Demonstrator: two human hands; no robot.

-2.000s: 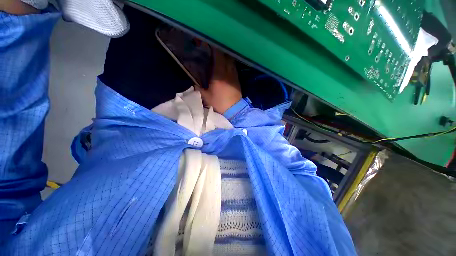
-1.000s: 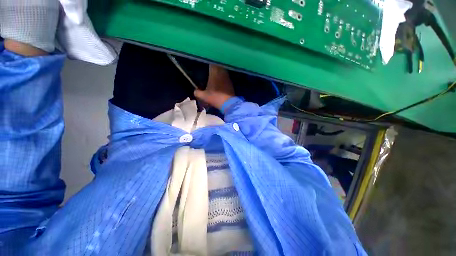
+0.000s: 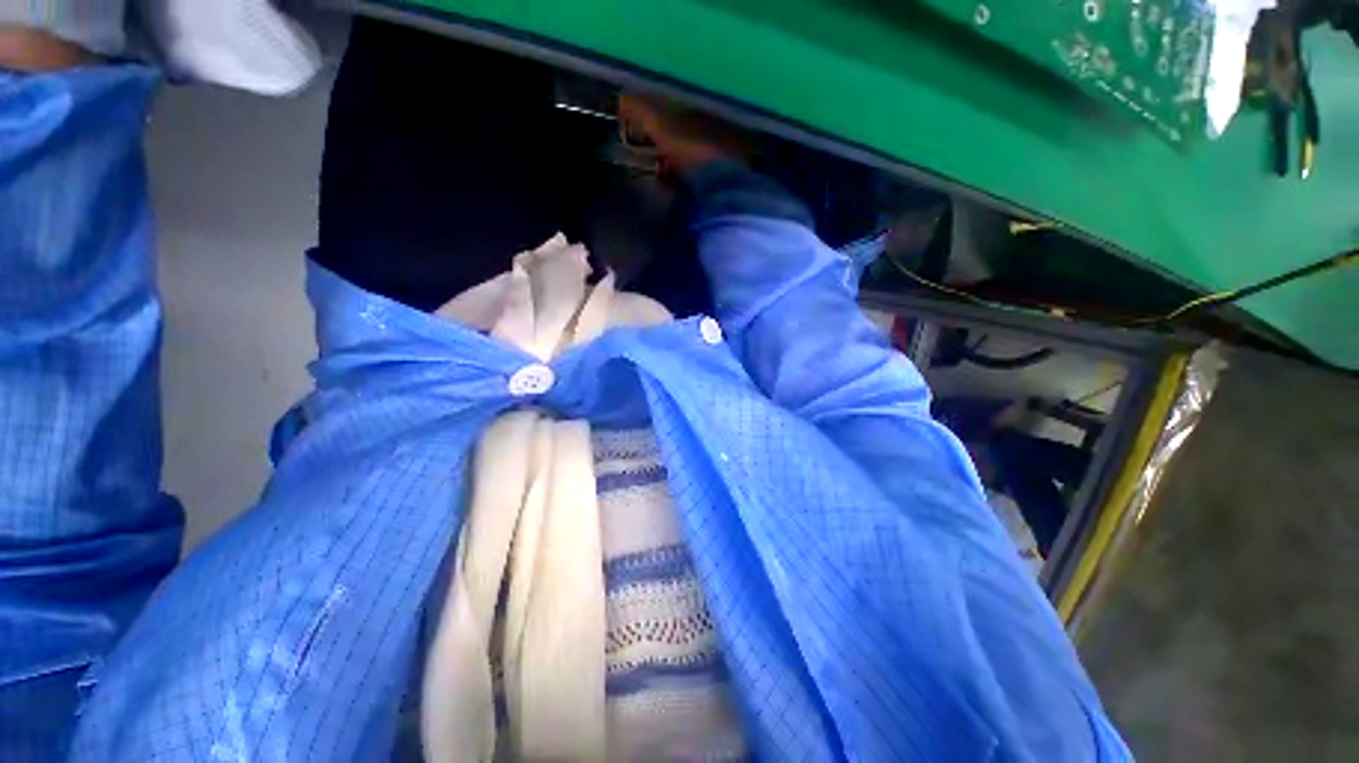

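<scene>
My left hand, in a white knit glove, is at the top left and cut off by the top edge; its fingertips' grip cannot be told. My bare right hand is in shadow under the front edge of the green bench. A thin bright edge shows beside its fingers; whether the hand holds that item is unclear. Part of a green circuit board lies on the bench at the upper right, cut off by the top edge.
White crumpled paper lies beside the board, with dark-handled tools next to it. A yellow-green and black cable crosses the bench edge. A metal frame with a yellow strip stands below the bench at right.
The view has shifted, so less of the board shows. My right hand has moved further under the bench edge. The flat dark item with a light rim is now mostly out of sight.
</scene>
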